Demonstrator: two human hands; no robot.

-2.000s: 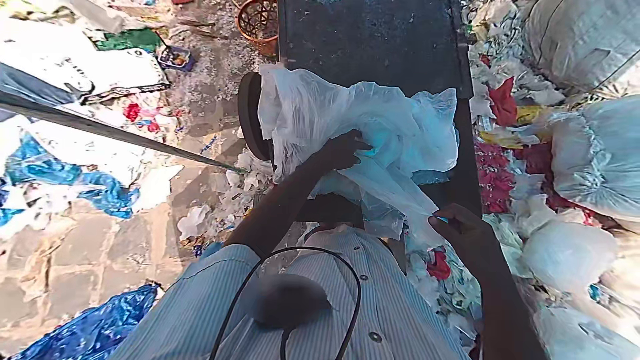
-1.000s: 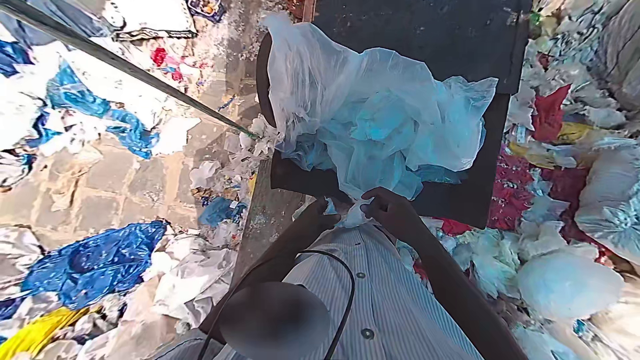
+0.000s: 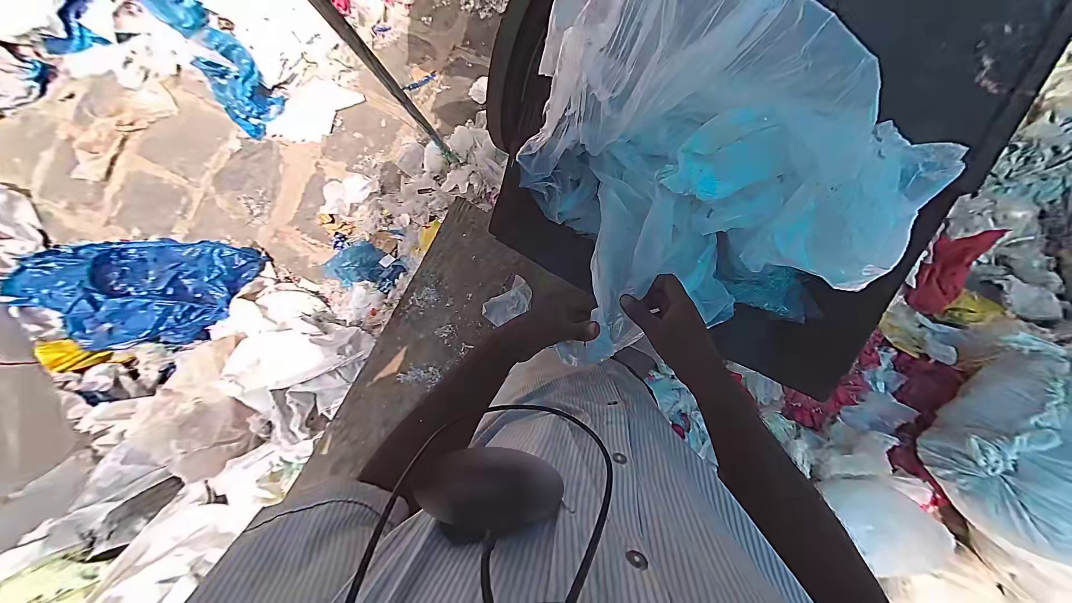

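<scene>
A large translucent plastic film sheet [image 3: 754,184], whitish with pale blue parts, lies crumpled over a dark flat board [image 3: 946,75] in front of me. Its lower end comes down toward my shirt. My left hand [image 3: 565,322] is closed on the left side of that end, and a small scrap of clear film [image 3: 507,301] shows beside its wrist. My right hand [image 3: 662,310] pinches the same end from the right, thumb against fingers. A short gap with film in it lies between the hands.
A grey slab [image 3: 419,335] runs along the board's left side. A thin pole [image 3: 381,75] slants in from the top. Blue plastic sheeting [image 3: 134,289] and white film scraps cover the ground at left. Stuffed plastic sacks [image 3: 1005,444] and red scraps lie at right.
My hands, apart two seconds ago with the left in the middle of the film, are now close together at its lower end. The view has shifted nearer to the sheet.
</scene>
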